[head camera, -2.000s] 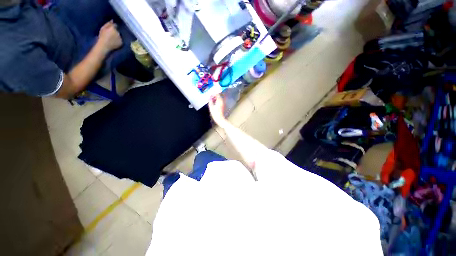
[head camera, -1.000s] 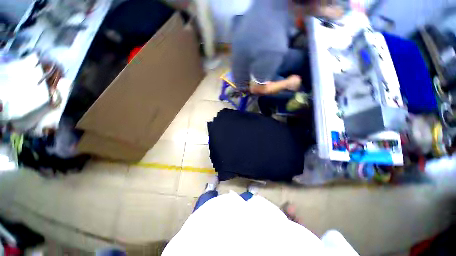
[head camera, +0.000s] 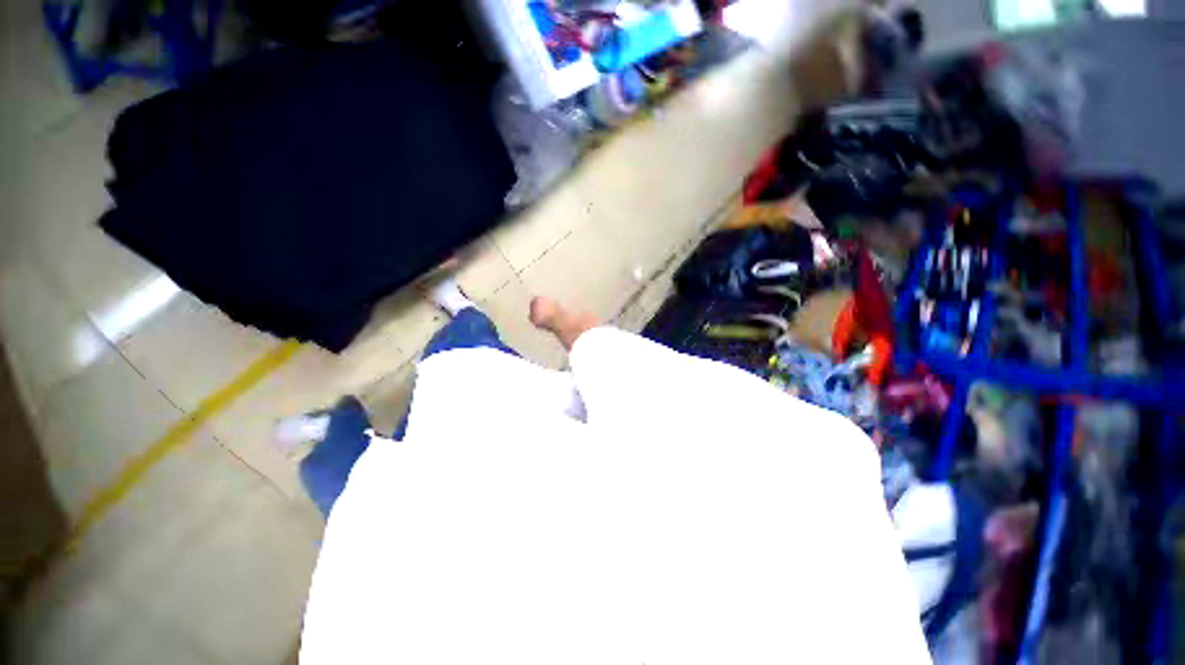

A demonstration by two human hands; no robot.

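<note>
My right hand is small and blurred, just beyond the white sleeve and over the floor tiles. Its fingers look curled, and I cannot tell whether it holds anything. My left hand is not in view. A large matt black stack of fabric pieces with uneven edges lies low at the upper left, beyond my feet. No hand touches it. The corner of the white machine table shows at the top, with a blue tray and small red and blue tools on it.
Blue stool legs stand at the top left. A crumpled clear plastic bag hangs below the table corner. A yellow line crosses the tiled floor. Heaped dark and coloured fabric and blue racks fill the right side.
The view swung left, then back right and lower. My right hand was at the table corner two seconds ago and is now close to my body. The seated person is out of view.
</note>
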